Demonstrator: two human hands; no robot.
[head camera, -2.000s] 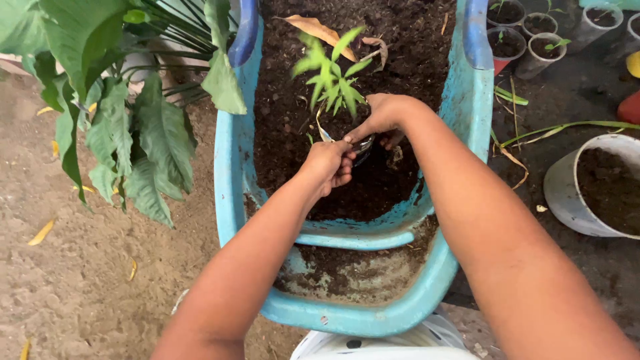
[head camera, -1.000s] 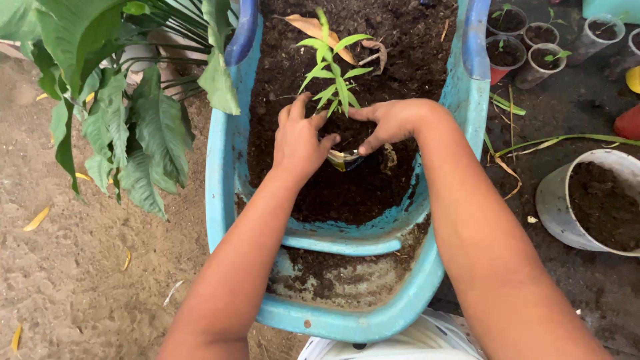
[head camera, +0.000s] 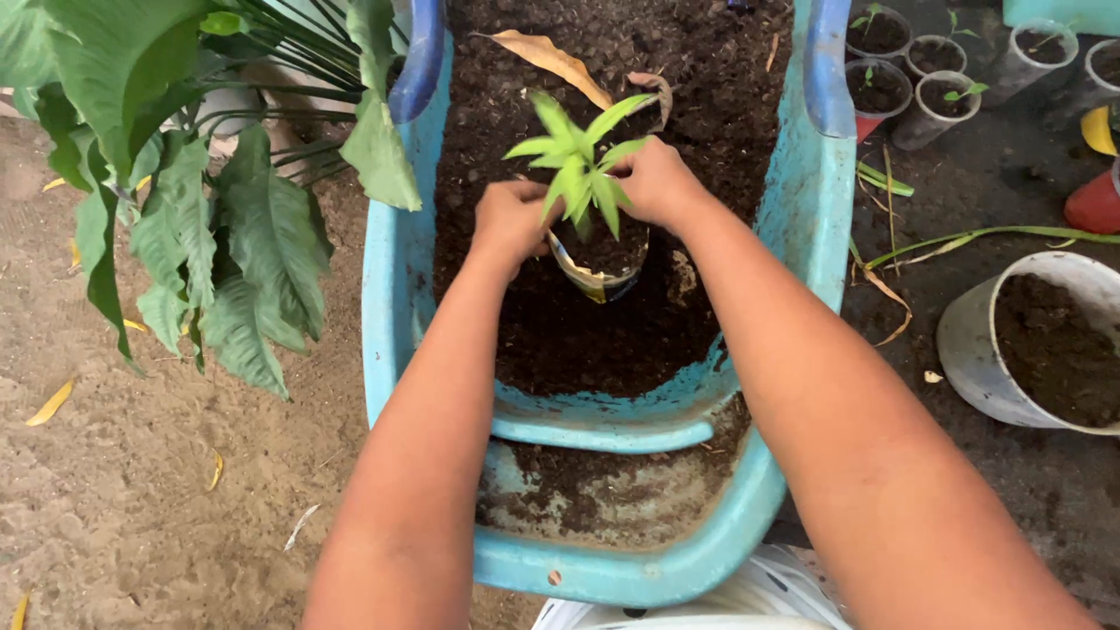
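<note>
A young green plant (head camera: 582, 166) stands in a small soil-filled pot with a patterned wall (head camera: 604, 284), within a blue plastic tub (head camera: 612, 582) of dark soil (head camera: 604, 350). My left hand (head camera: 514, 223) is at the pot's left side, fingers bent against its rim; whether it grips the rim is hard to tell. At the upper right of the pot is my right hand (head camera: 652, 184), its fingertips partly behind the leaves, so what they hold is hidden. Dry brown leaves (head camera: 549, 63) lie on the soil beyond the plant.
To the right stand several clear cups with seedlings (head camera: 949, 94), a red pot (head camera: 1094, 201) and a white bucket of soil (head camera: 980, 350). Large green leaves (head camera: 262, 236) hang at the left over sandy ground (head camera: 157, 490). White plastic material (head camera: 744, 595) lies below the tub.
My right hand has moved up from the pot's right side to its upper right, by the leaves. The left hand has shifted down a little along the pot, and more of the pot shows.
</note>
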